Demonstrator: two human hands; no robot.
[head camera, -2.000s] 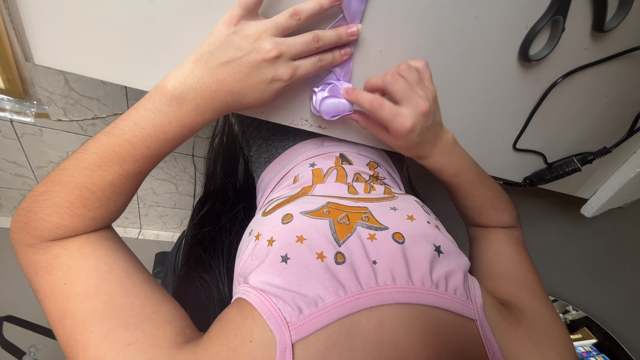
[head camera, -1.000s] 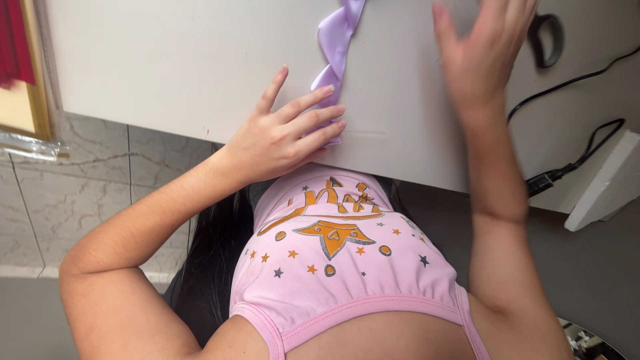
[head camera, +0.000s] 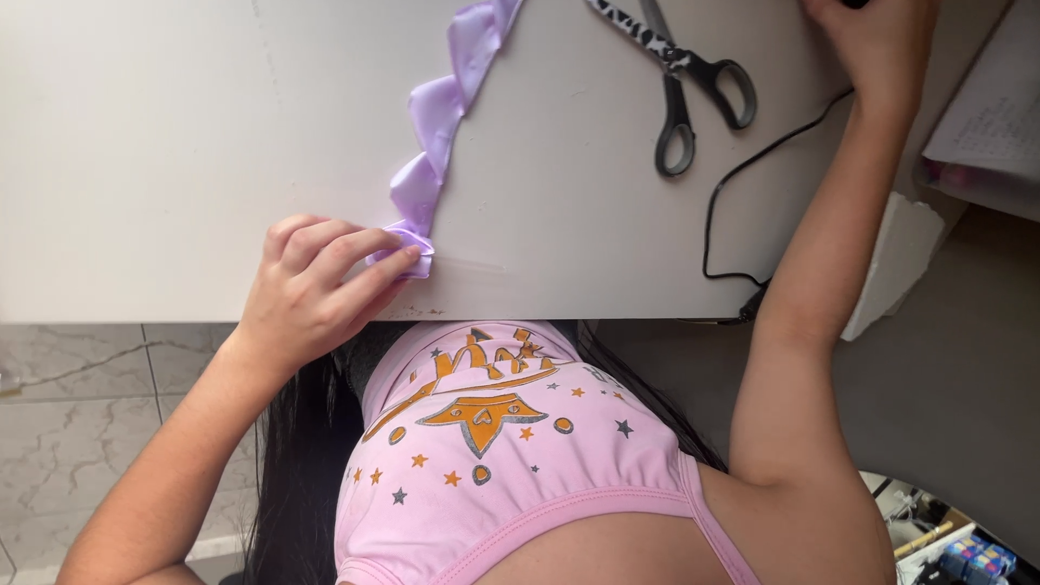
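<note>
A lilac satin ribbon (head camera: 435, 114), folded into a row of pointed petals, runs from the table's front edge up past the top of the view. My left hand (head camera: 317, 280) presses its near end, which is rolled or folded over, between fingertips and table. At the upper right my right hand (head camera: 881, 41) is around a dark object (head camera: 853, 3), mostly cut off by the frame edge, so what it is cannot be told. Scissors (head camera: 673, 77) with black handles and a black-and-white patterned blade lie slightly spread on the table between the ribbon and my right hand.
The pale table (head camera: 162, 162) ends just in front of my body. A black cable (head camera: 711, 211) loops on its right side, with a dark connector (head camera: 754, 302) at the edge. Farther right are a broken white foam-like piece (head camera: 898, 260) and papers with writing (head camera: 995, 106).
My right hand has left the ribbon's near end and moved to the upper right, onto a dark object. My left hand now holds the folded end. The view has shifted, showing the whole scissors.
</note>
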